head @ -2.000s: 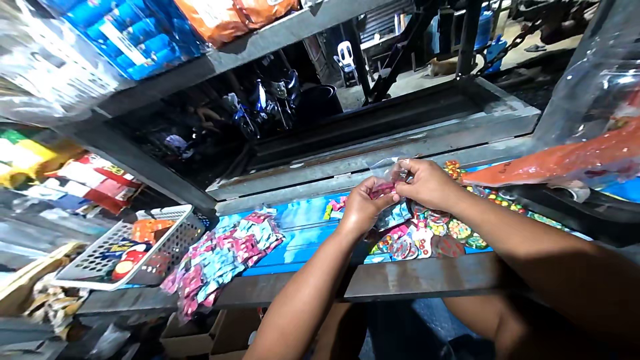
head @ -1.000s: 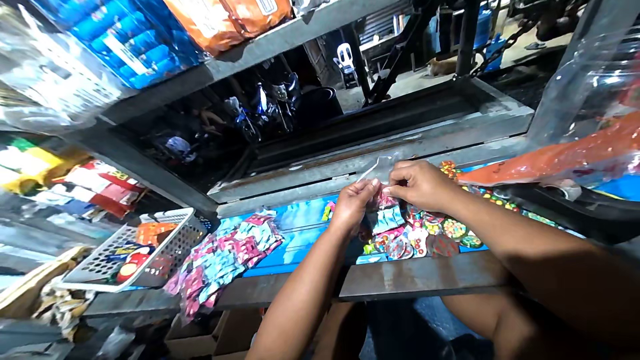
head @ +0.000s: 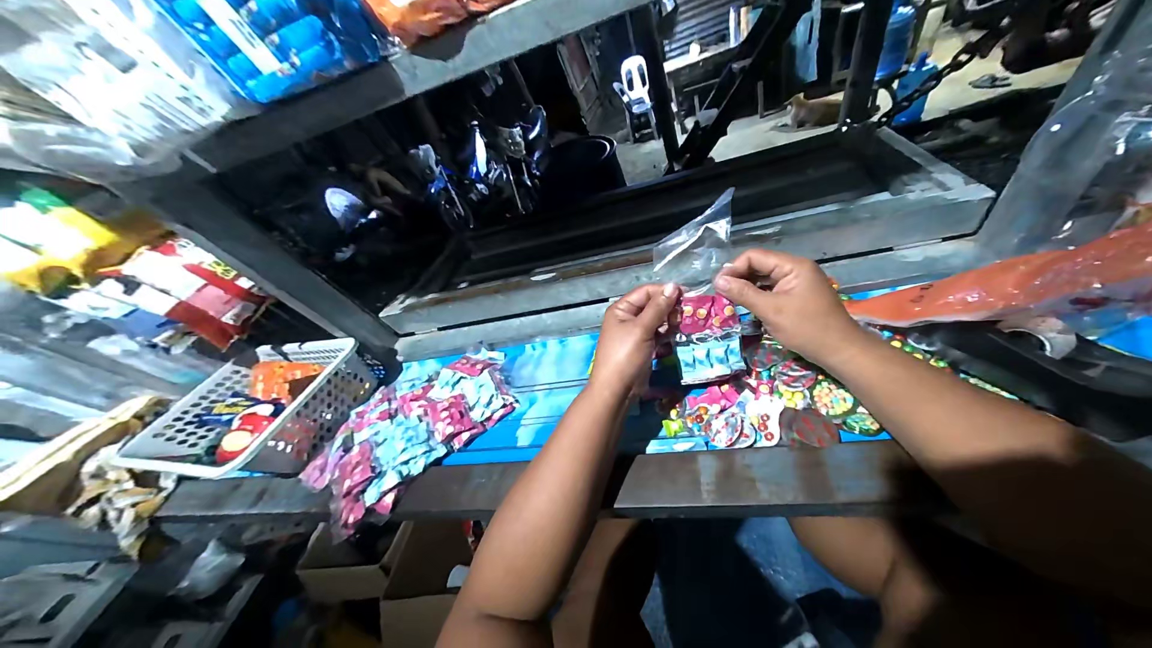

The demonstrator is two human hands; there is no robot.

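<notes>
A clear plastic bag (head: 705, 241) stands up between my hands, with pink and light-blue packets (head: 709, 337) in its lower part. My left hand (head: 633, 331) pinches the bag's left edge between thumb and fingertips. On the right side, my right hand (head: 781, 297) pinches it the same way. Below and right of the bag lie loose, colourful round pieces and small packets (head: 765, 414) on a blue sheet (head: 531, 409). A heap of similar pink and blue packets (head: 418, 418) lies to the left and hangs over the ledge's front edge.
A white perforated basket (head: 216, 432) holding orange and red packages stands at the far left. An orange item in clear plastic (head: 1017, 274) lies at the right. The wooden ledge (head: 765, 477) runs in front, with cardboard boxes (head: 418, 576) below. Overhead is a shelf beam (head: 432, 67).
The clear bag now stands upright and stretched between my hands; two seconds ago it was bunched in them. The pink and blue packets hang in plainer view.
</notes>
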